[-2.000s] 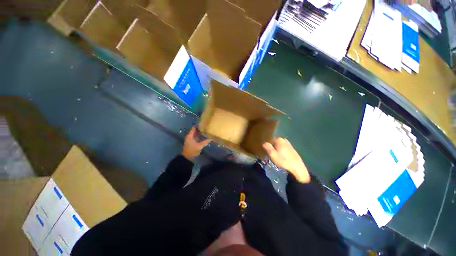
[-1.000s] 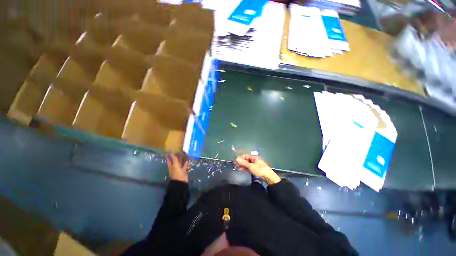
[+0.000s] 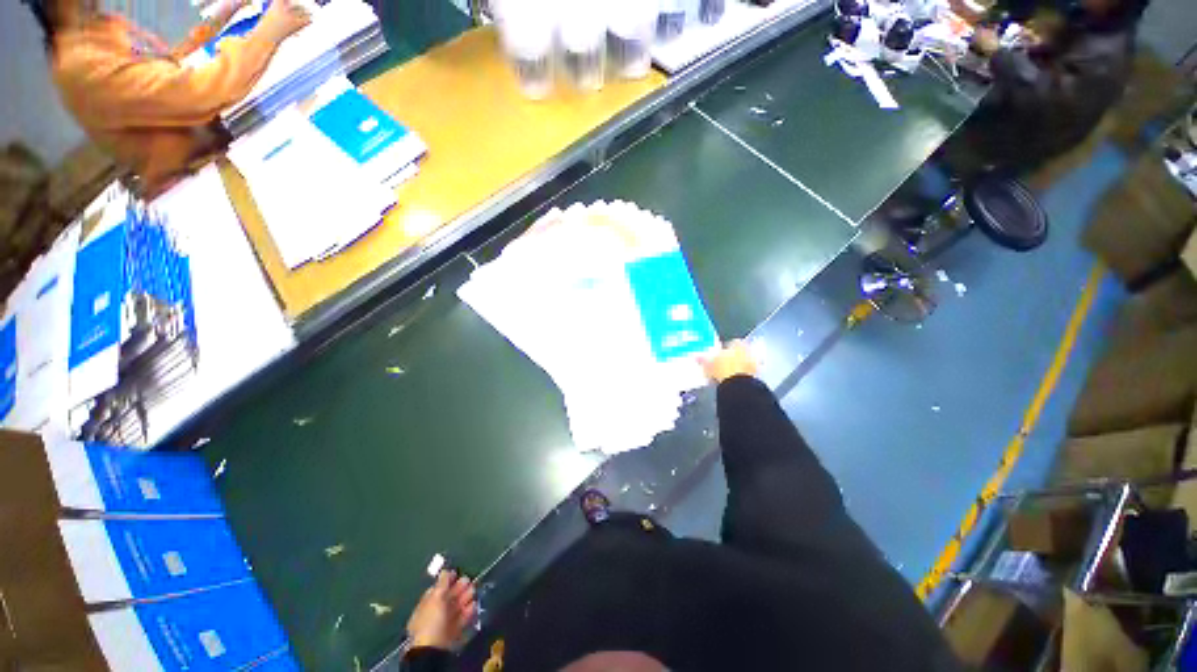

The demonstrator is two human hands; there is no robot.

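Observation:
A fanned pile of flat carton blanks [image 3: 591, 315], white with a bright blue panel, lies on the dark green bench in front of me. My right hand [image 3: 730, 361] is at the pile's right corner, by the lower end of the blue panel, its fingers touching the top blank's edge; whether they grip it is hard to tell. My left hand [image 3: 444, 609] is over the bench's near edge at the lower left, fingers apart and empty, near a small white scrap. Erected open cartons [image 3: 171, 565] with blue and white sides stand at the lower left.
A raised shelf [image 3: 486, 118] along the far side holds blank stacks [image 3: 328, 145] and clear plastic containers [image 3: 578, 46]. A person in orange sleeves [image 3: 145, 99] handles blanks there. Another person [image 3: 1070, 79] sits at the upper right by white parts [image 3: 906, 33]. A stool [image 3: 1007, 210] and cartons stand right.
The view has swung right. The carton held two seconds ago has left my hands, and the erected block is now at the lower left. My right hand has reached out to the fanned blanks.

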